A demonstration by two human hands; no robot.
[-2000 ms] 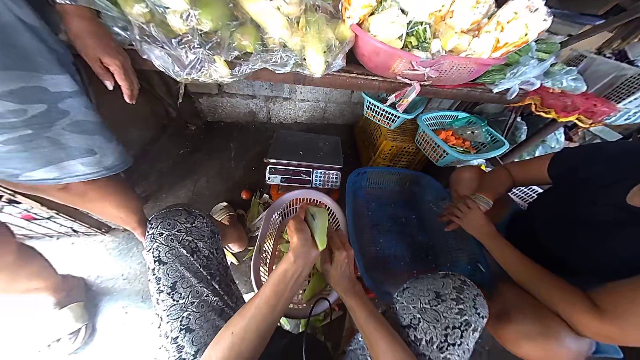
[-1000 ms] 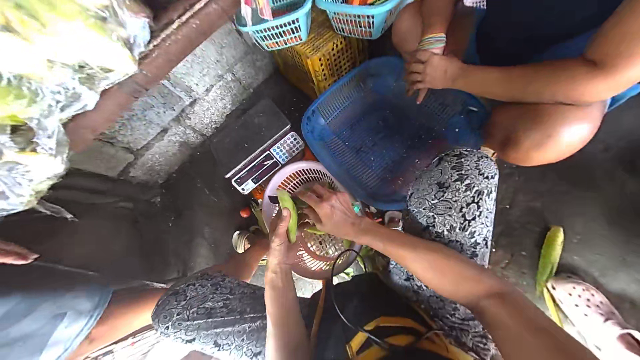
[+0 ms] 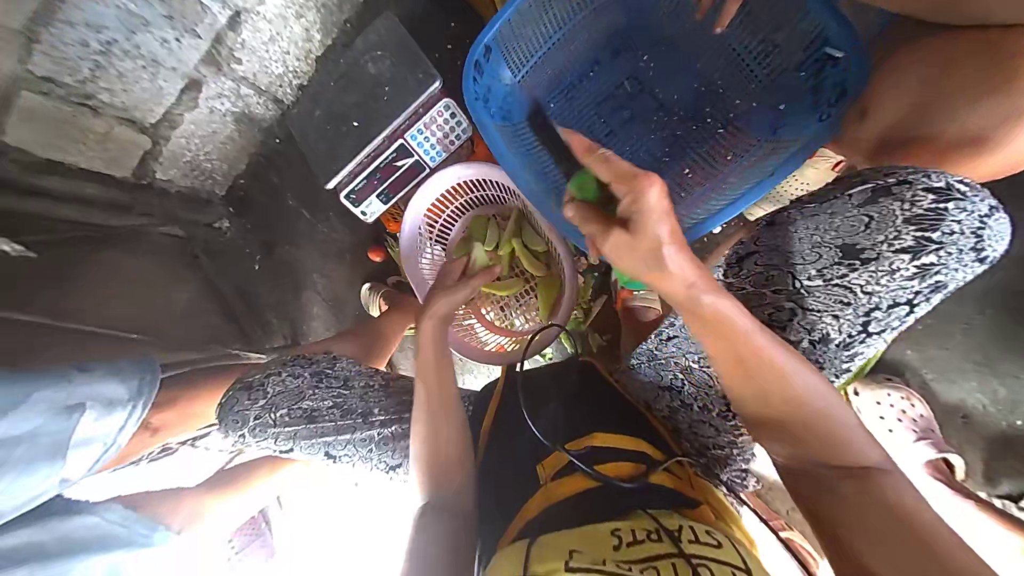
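My right hand [image 3: 628,212] is closed around a knife [image 3: 554,144] with a dark blade and a green part at the grip, raised over the near left edge of the blue plastic basket [image 3: 512,152]. Down in the pink slotted plastic basket [image 3: 416,232] my left hand [image 3: 456,288] has its fingertips on a pale green vegetable piece [image 3: 478,258]. Several cut green vegetable pieces [image 3: 528,258] lie in that basket around the fingers. Whether the left hand grips the piece firmly is hard to tell.
A digital scale [image 3: 384,180] stands beyond the pink basket, near a concrete block wall [image 3: 144,72]. A small tomato [image 3: 377,254] lies on the floor. Another person's hand [image 3: 724,12] is over the blue basket's far side; a person's leg [image 3: 152,408] is at left.
My right hand has moved away from the left, out to the blue basket's edge with the knife. My left hand has lowered into the pink basket. The view has shifted closer.
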